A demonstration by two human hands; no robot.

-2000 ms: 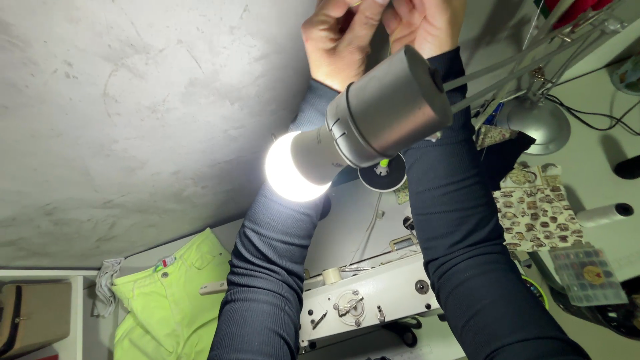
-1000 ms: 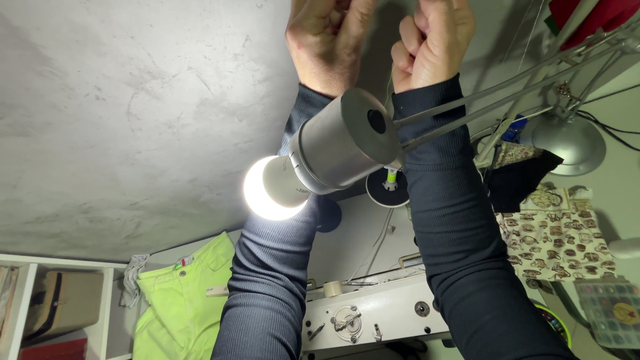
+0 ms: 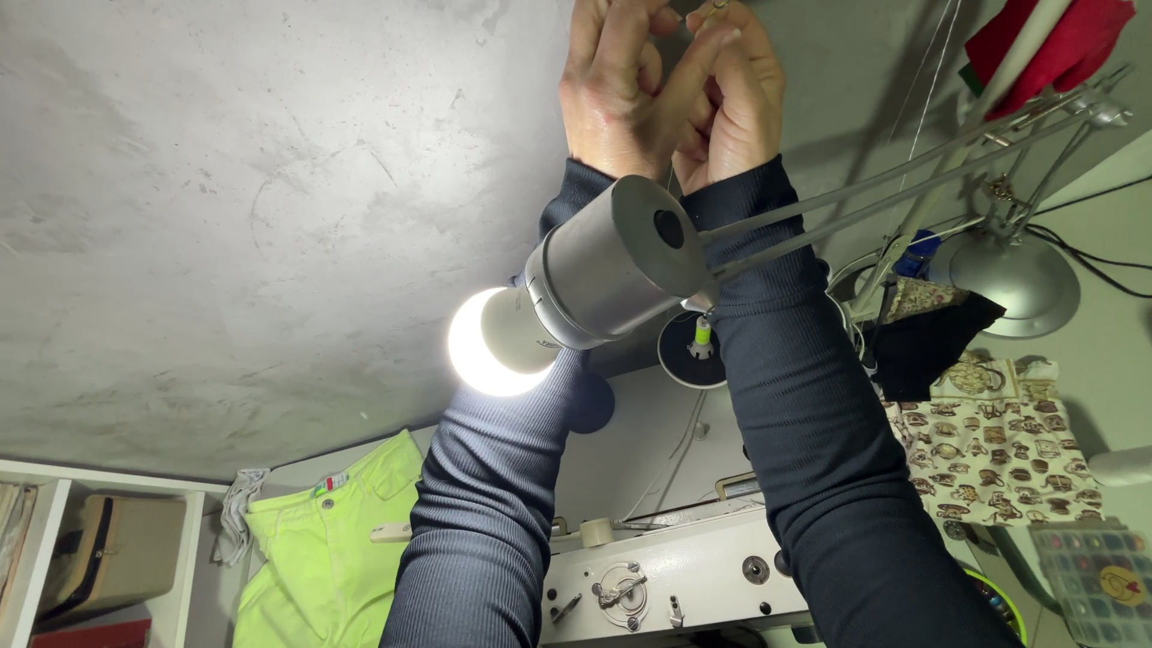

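At the top of the view both hands are raised close together, beyond a lit lamp bulb (image 3: 504, 342) in its grey metal holder (image 3: 621, 261). My left hand (image 3: 621, 90) has its fingers bent; whether it grips anything is unclear. My right hand (image 3: 738, 108) has thumb and finger pinched by a small metal loop or hook (image 3: 718, 5) at the top edge, partly cut off. A thin thread (image 3: 927, 99) runs down to the right of the hands. Below the forearms lies a white industrial sewing machine (image 3: 702, 558).
Lime-green trousers (image 3: 333, 531) hang at lower left beside a white shelf (image 3: 193, 549). At right are a grey lamp base (image 3: 1017, 279), patterned fabric (image 3: 999, 441), a compartment box (image 3: 1098, 576) and red cloth (image 3: 1053, 54). The lamp's arms (image 3: 882, 189) cross over my right forearm.
One second ago the hands were apart; now they are close together, their fingers near each other. The view has shifted somewhat.
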